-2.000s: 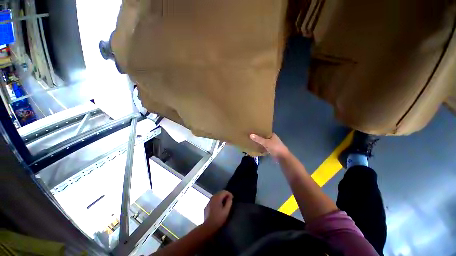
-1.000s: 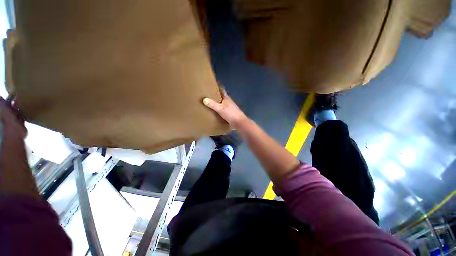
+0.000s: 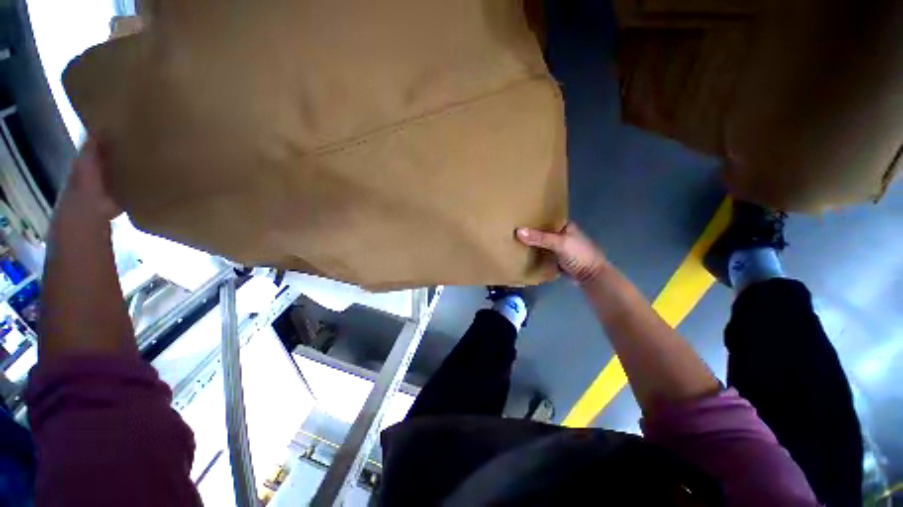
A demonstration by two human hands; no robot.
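A large brown leather panel (image 3: 347,149) with a seam or crease across it fills the upper left and middle. My left hand (image 3: 91,188) is at its left edge, with the fingers hidden by the panel. My right hand (image 3: 566,250) grips its lower right corner, thumb on top. Another brown stack (image 3: 762,99) hangs at the upper right, apart from the panel, and my hands do not touch it.
A metal rack frame (image 3: 381,406) with white shelves stands at the lower left, below the panel. A yellow floor line (image 3: 649,332) runs on the dark grey floor between my feet. Blurred shelving shows at the far left.
Two seconds ago my left hand was off the panel, near my body; now it is at the panel's left edge. Since one second ago, the panel and right hand show further right in view.
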